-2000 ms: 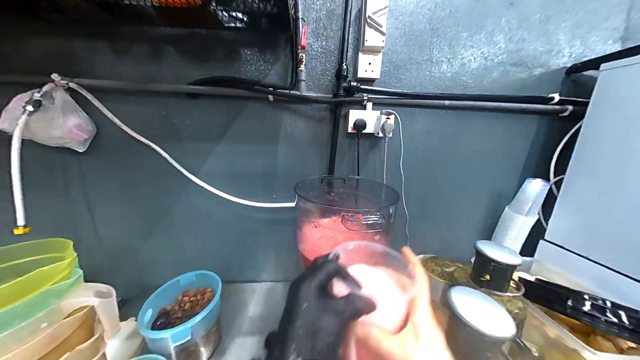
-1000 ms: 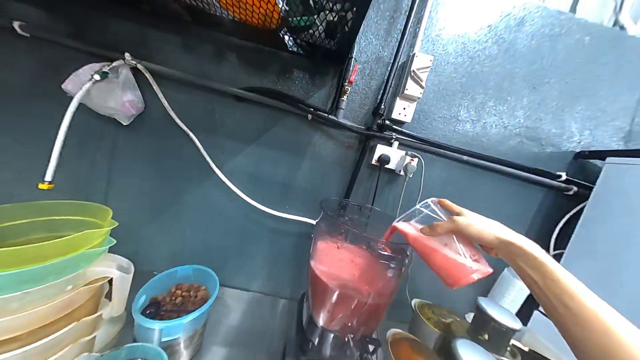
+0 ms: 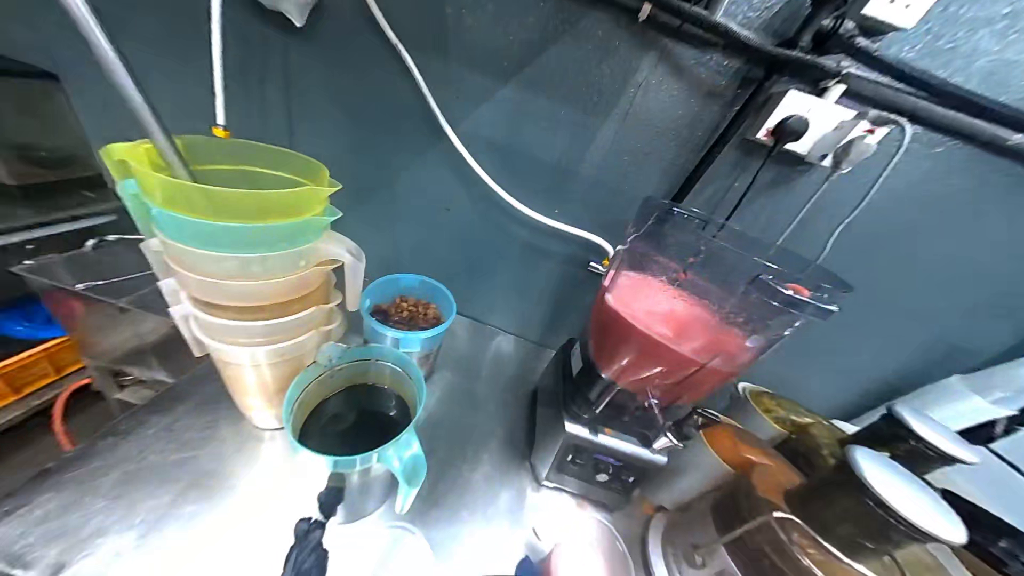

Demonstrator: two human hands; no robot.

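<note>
My left hand (image 3: 308,540), in a black glove, shows only partly at the bottom edge, by the base of a teal plastic pitcher (image 3: 408,472) of dark liquid; whether it holds anything is unclear. My right hand is out of view. A blender jug (image 3: 672,336) of pink drink stands on its black base (image 3: 596,456), right of centre. Below the base, at the frame's bottom, is a blurred cup (image 3: 584,548) with something pink in it. A pale, clear round rim (image 3: 392,548) shows beside my left hand.
Stacked plastic pitchers (image 3: 256,264), a metal rod in the top one, stand at the left. A blue tub (image 3: 412,336) of brown pieces sits behind the teal pitcher. Food containers (image 3: 752,456) and white-lidded pots (image 3: 908,496) crowd the lower right. Sockets (image 3: 808,124) with plugged cords are on the wall.
The view has swung left and down. My right hand, seen pouring pink drink at the blender jug a second ago, has left the view. The gloved left hand shows again at the bottom.
</note>
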